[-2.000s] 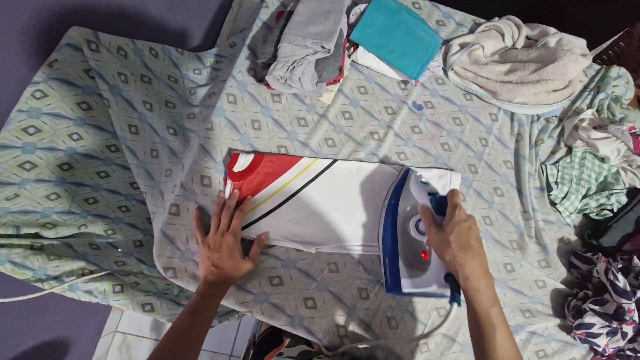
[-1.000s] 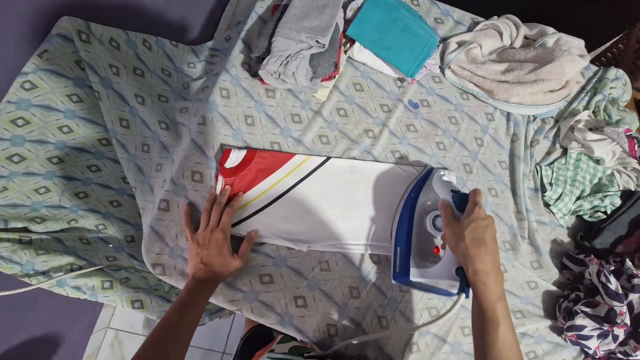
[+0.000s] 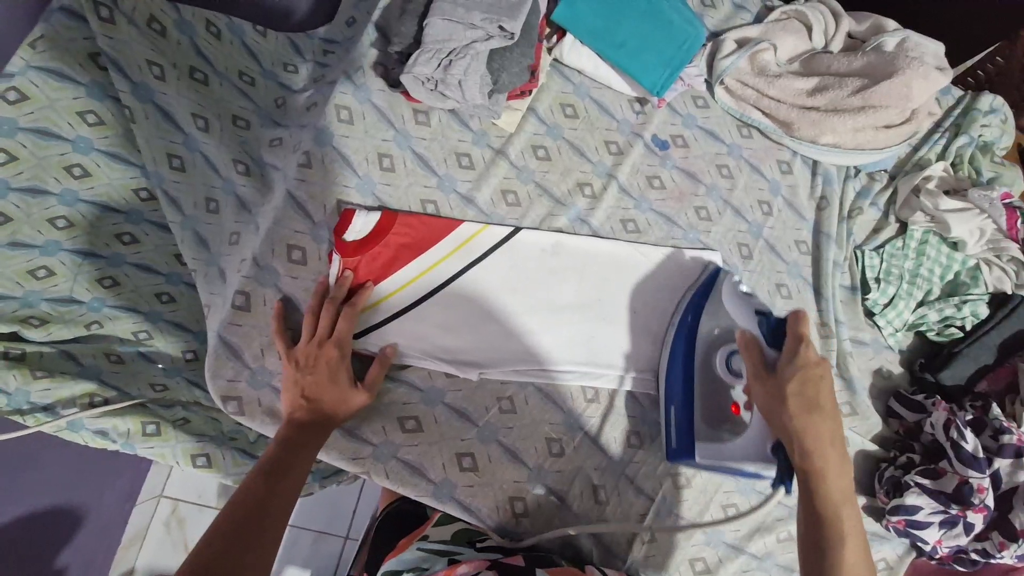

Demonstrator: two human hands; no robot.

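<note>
A folded white shirt (image 3: pixel 544 304) with a red collar end and yellow and black diagonal stripes lies flat on a patterned cloth (image 3: pixel 480 448). Fingers spread, my left hand (image 3: pixel 324 368) rests on its lower left corner, by the red part, with the palm on the cloth. My right hand (image 3: pixel 788 380) grips the handle of a blue and white electric iron (image 3: pixel 712 384), whose red light is lit. The iron covers the shirt's right end, its tip near the upper right corner. Its soleplate is hidden.
Folded grey clothes (image 3: pixel 472 56) and a folded teal cloth (image 3: pixel 636 40) lie at the top. A crumpled beige towel (image 3: pixel 832 80) sits upper right. Green checked fabric (image 3: pixel 924 288) and a patterned garment (image 3: pixel 944 480) lie along the right. The iron's cord (image 3: pixel 624 528) crosses the front edge.
The iron, held in my right hand, has moved slightly to the right along the shirt's right end. My left hand stays at the striped end.
</note>
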